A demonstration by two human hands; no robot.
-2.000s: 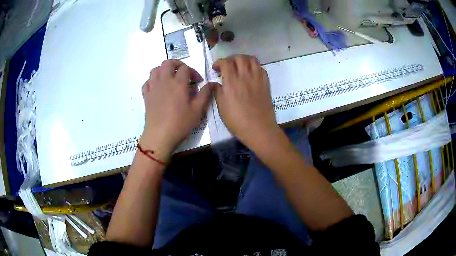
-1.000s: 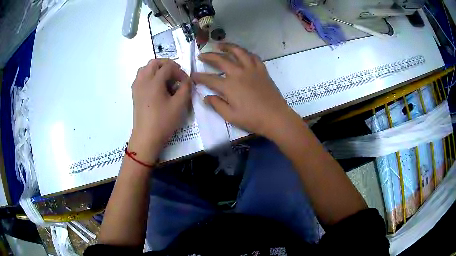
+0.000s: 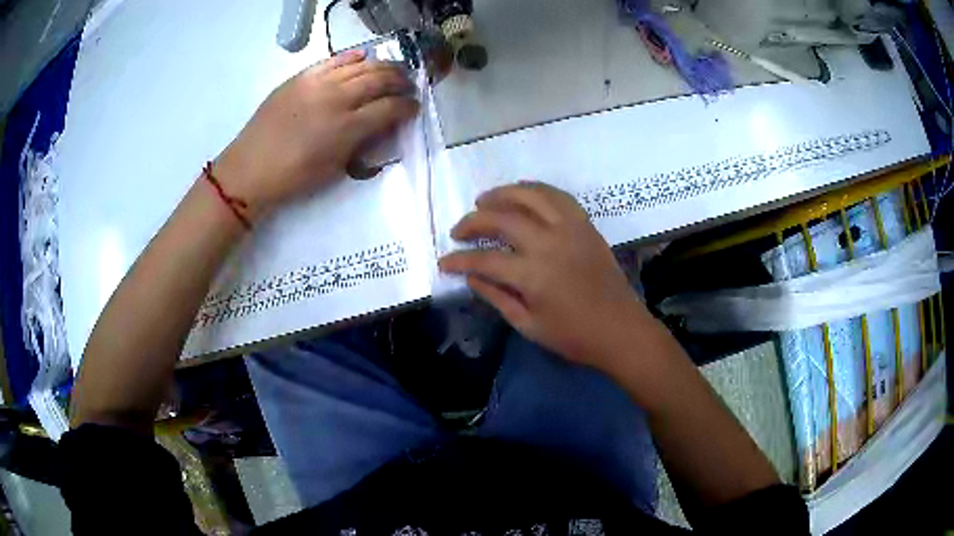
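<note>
A white fabric strip (image 3: 424,194) runs from the presser foot area (image 3: 410,44) down over the table's front edge, with a fold line along it. My left hand (image 3: 330,120) lies beside the foot, fingers bent at the strip's left edge; its thumb is partly hidden, so its hold is unclear. My right hand (image 3: 544,267) is lower down near the table's front edge, fingers apart, with its fingertips at the strip's right edge. The throat plate is mostly covered by my left hand.
A pale grey bar (image 3: 296,23) is left of the needle. A purple bundle (image 3: 685,52) and white-handled tool (image 3: 758,60) lie right. A printed ruler (image 3: 732,173) follows the front edge. White strips (image 3: 42,262) hang left. A yellow wire basket (image 3: 830,387) stands right of my knees.
My left hand has moved up to beside the presser foot. My right hand has moved down the strip toward the front edge. The strip now lies straighter between them.
</note>
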